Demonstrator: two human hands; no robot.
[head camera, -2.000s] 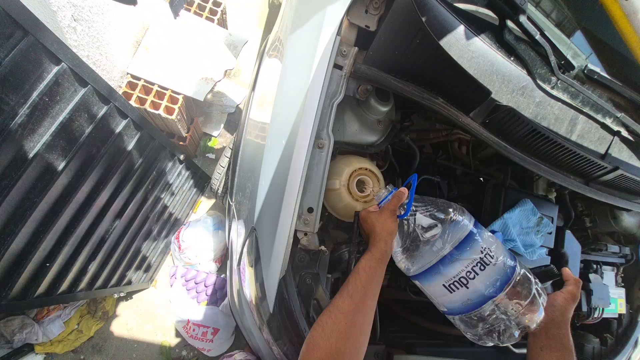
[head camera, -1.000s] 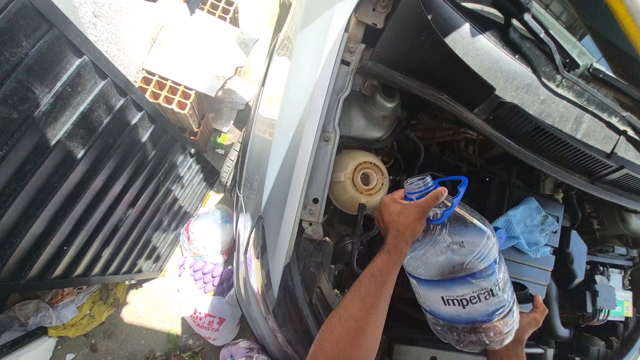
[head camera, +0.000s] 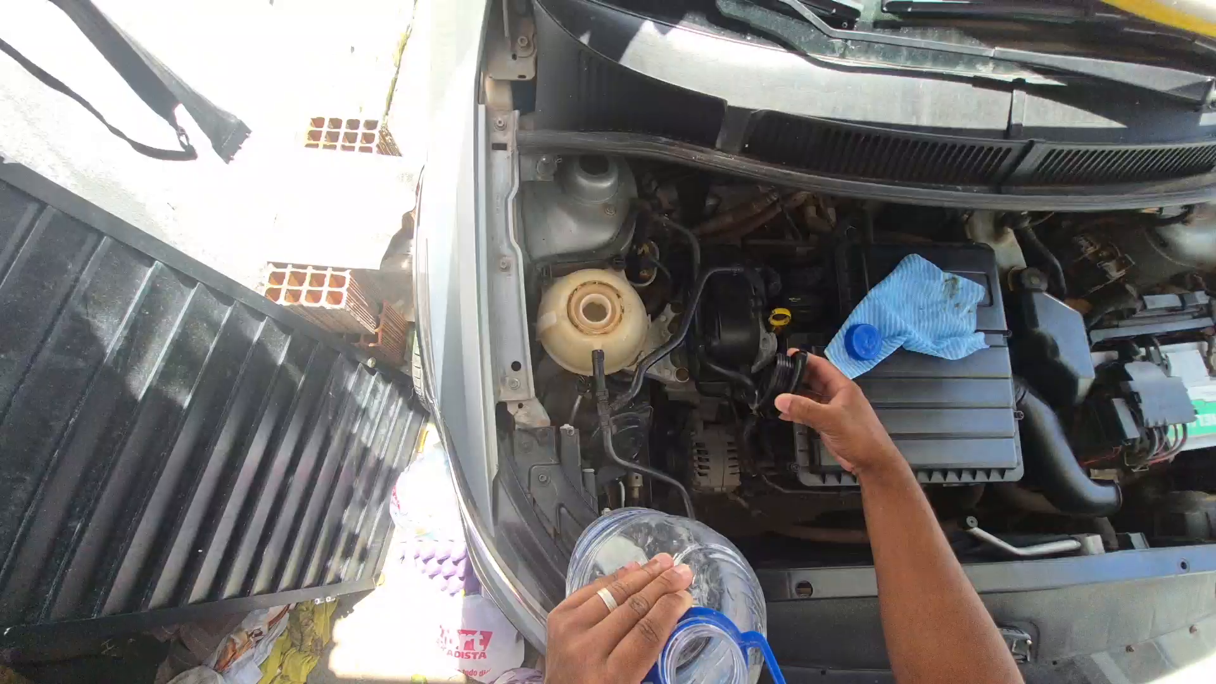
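Observation:
My left hand (head camera: 622, 613), with a ring on one finger, rests on the clear plastic water jug (head camera: 717, 551) at the bottom of the view; the jug's uncapped neck and blue handle face me. In my right hand (head camera: 836, 408) is a black threaded cap (head camera: 782, 380), held over the engine. The cream coolant expansion tank (head camera: 560, 332) stands uncapped to the left, its round opening showing. A blue bottle cap (head camera: 863, 342) lies on a blue striped cloth (head camera: 936, 304) on the black air filter housing (head camera: 912, 418).
Black hoses (head camera: 608, 427) run beside the tank. The car's fender edge (head camera: 475, 285) borders the engine bay at left. Beyond it are a black corrugated metal panel (head camera: 190, 408), hollow bricks (head camera: 318, 285) and plastic bags (head camera: 475, 627). The front crossmember (head camera: 855, 584) spans the lower right.
The jug has moved from beside the tank down to the front edge. My right hand has left the jug's base and now holds the black cap. The view has shifted.

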